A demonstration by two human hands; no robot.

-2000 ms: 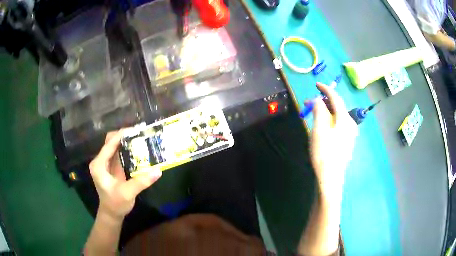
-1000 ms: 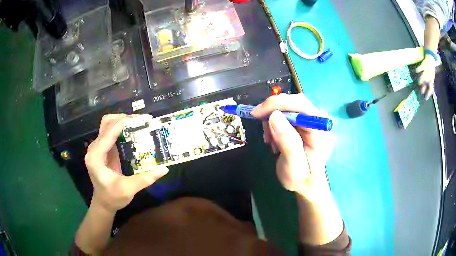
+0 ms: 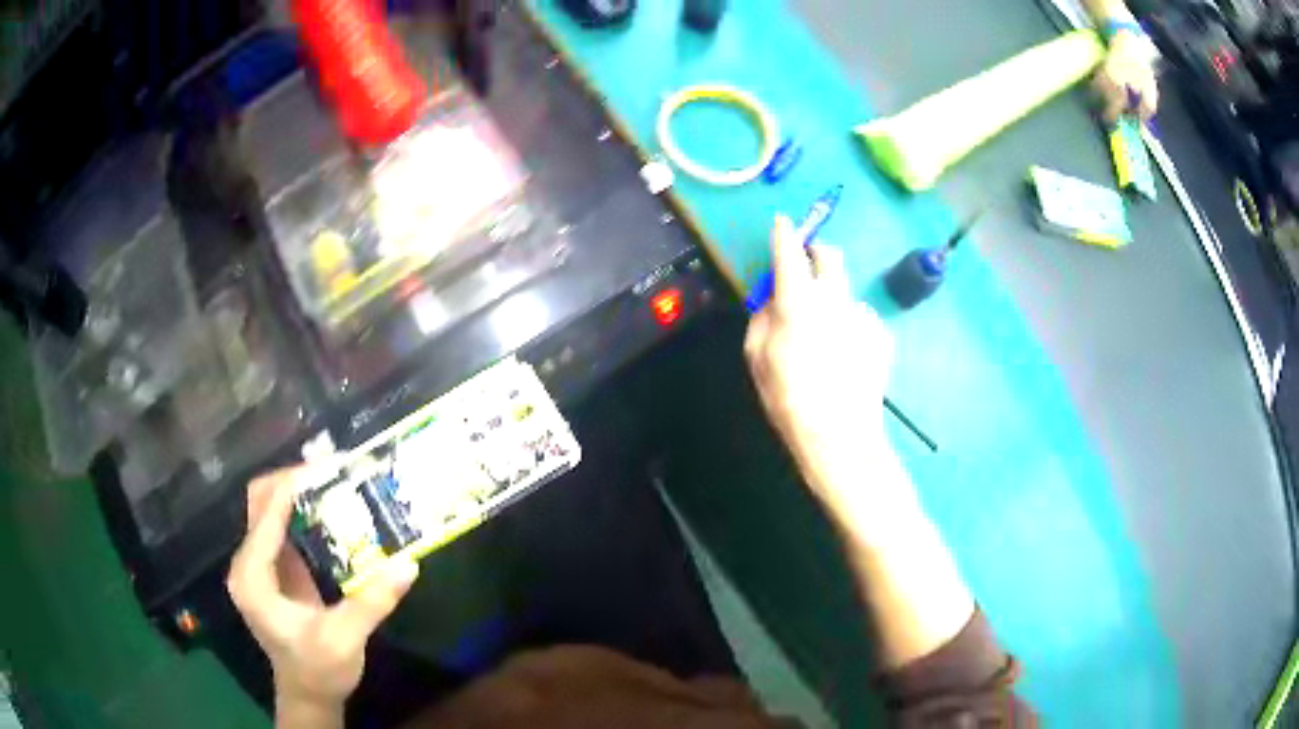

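My left hand [image 3: 306,598] holds a circuit board [image 3: 442,477] by its left end, in front of the black test fixture [image 3: 598,306]. The board has a pale frame edge, yellow parts and thin wires at its right end. My right hand [image 3: 819,321] is over the teal mat with the blue marker pen [image 3: 819,214] at its fingers; the pen's tip end points up and away. Part of the pen is hidden by the fingers. Another board lies under the clear plate [image 3: 428,178] of the right station, below the red clamp grip [image 3: 356,71].
On the teal mat are a tape roll [image 3: 718,135], a small blue cap [image 3: 782,161], a dark blue screwdriver [image 3: 916,276] and a thin dark shaft [image 3: 912,425]. A lime-green sleeve [image 3: 983,111] and a board [image 3: 1078,208] lie right. Another person's hand [image 3: 1128,74] touches a further board.
My right hand has moved the pen away from the held board to the mat. The view has turned. The other person's hand is now at a board farther back.
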